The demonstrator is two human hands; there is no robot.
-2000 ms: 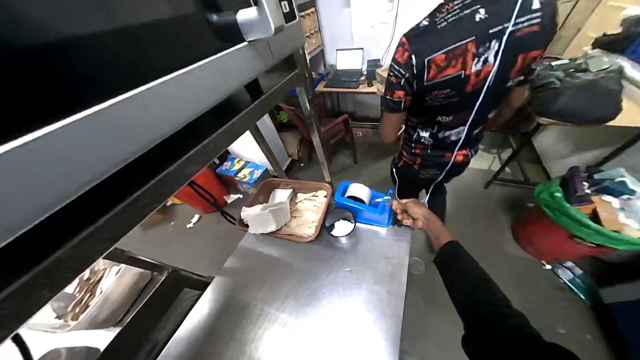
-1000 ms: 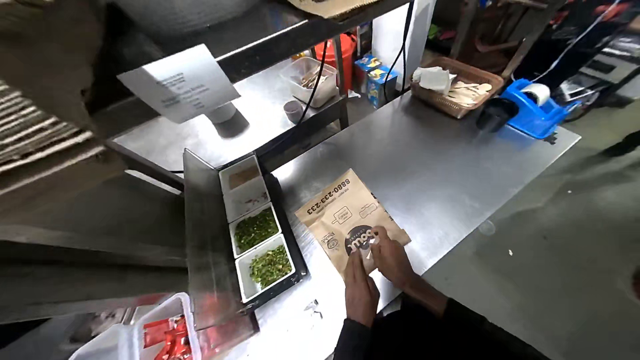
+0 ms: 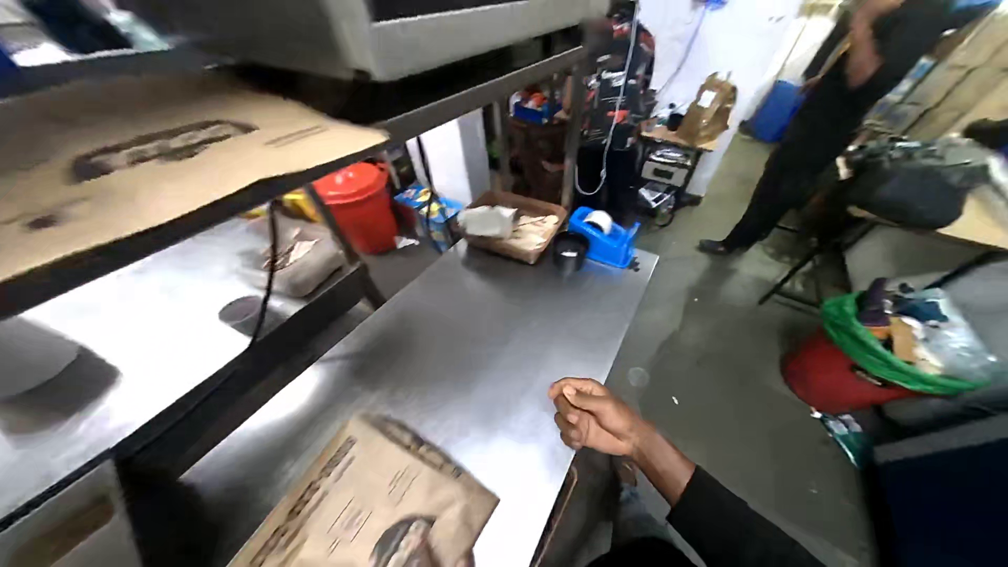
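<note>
My right hand [image 3: 594, 417] is raised over the right edge of the steel table [image 3: 504, 323], its fingers curled; whether something small is pinched in them cannot be told. A printed brown paper bag [image 3: 378, 504] lies at the near end of the table. At the bottom edge, fingertips of my left hand [image 3: 421, 551] show blurred on the bag, the rest of that hand out of frame. At the table's far end stand a blue tape dispenser [image 3: 605, 240] with a white roll, a black cup [image 3: 569, 252] and a brown basket [image 3: 512, 248] with wooden cutlery and white paper.
A metal shelf [image 3: 472, 87] with flat brown paper bags [image 3: 157, 157] rises on the left. Behind it is a red lidded bin [image 3: 358, 209]. On the right stands a red waste bin [image 3: 835, 370] with a green liner. Two people stand further back, one near each side of the passage.
One second ago both hands were on the paper bag; now my right hand is off it, raised to the right. The view has swung toward the far end of the table and the floor.
</note>
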